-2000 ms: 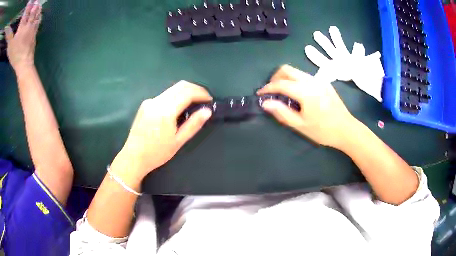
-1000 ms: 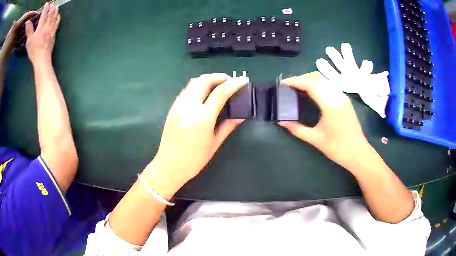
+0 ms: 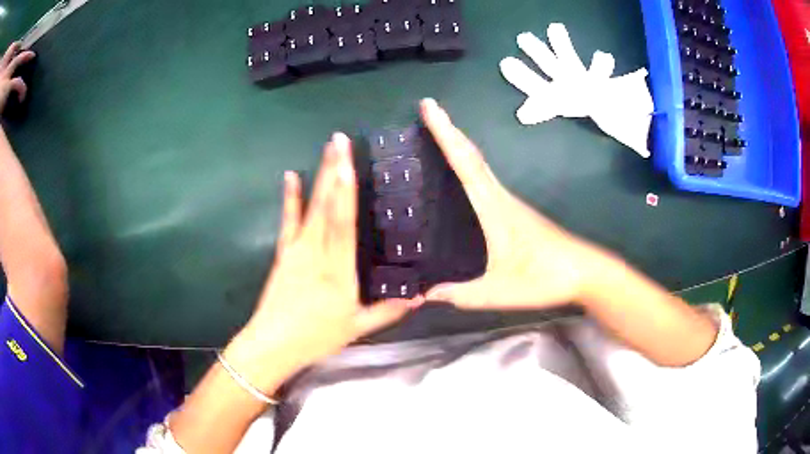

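Observation:
A column of several black power adapters (image 3: 397, 213) stands on the dark green bench top between my hands, pins up, running away from me. The nearest adapter sits slightly offset from the others. My left hand (image 3: 324, 257) lies along the left side, fingers spread, thumb at the near end. My right hand (image 3: 506, 239) is on the right, index finger stretched forward and thumb at the near end. The thumbs nearly meet there. Neither hand is closed around an adapter. A block of grouped adapters (image 3: 355, 40) stands pins up farther back.
A white work glove (image 3: 586, 84) lies at the right, beside a blue tray (image 3: 764, 168) holding rows of adapters. A small white-and-red label (image 3: 652, 200) lies near it. A red bin (image 3: 793, 44) is beyond. A neighbouring person's arm (image 3: 31, 239) is at the left edge.
The adapters held up between my hands one second ago now stand on the bench in a column. My hands have opened around them. The view has shifted, and the neighbour's arm has moved left.

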